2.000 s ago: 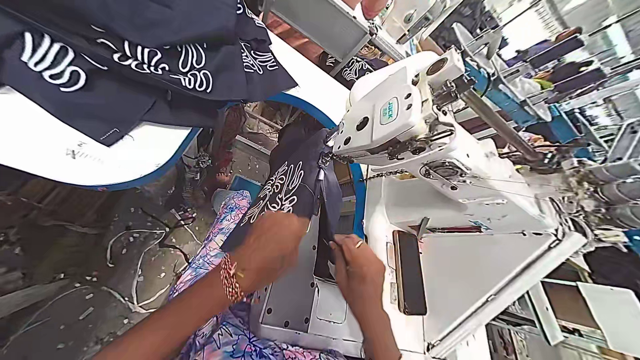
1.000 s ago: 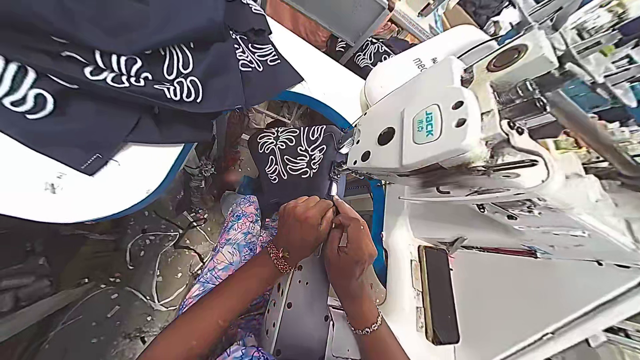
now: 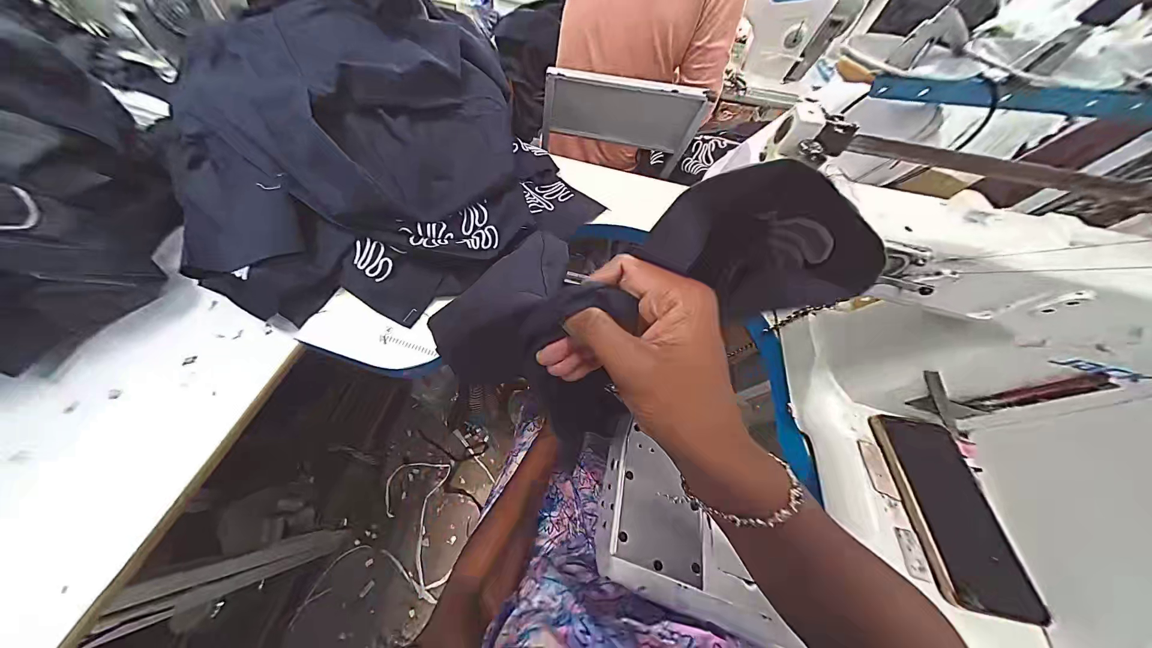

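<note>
My right hand (image 3: 661,346) grips a bunched navy fabric piece (image 3: 765,238), with the thumb and curled fingers closed around a fold. One end of the cloth, with a pale curved print, spreads to the right in front of the white sewing machine (image 3: 999,234). Its other part hangs to the left of the hand. My left forearm (image 3: 508,540) rises from below to the underside of the cloth, and my left hand is hidden behind it. Below my right wrist lies the machine's grey metal bed plate (image 3: 661,504).
Navy garments with white squiggle prints (image 3: 360,135) are heaped on the white table (image 3: 207,396) at left. A phone (image 3: 963,522) lies on the machine table at right, near a pointed metal tool (image 3: 940,400). Beyond a grey chair back (image 3: 625,112) is a person in an orange top (image 3: 630,54).
Both hands were together at the needle area; now my right hand holds the cloth up, bunched, away from there. My left hand has gone behind the cloth. The view has swung left.
</note>
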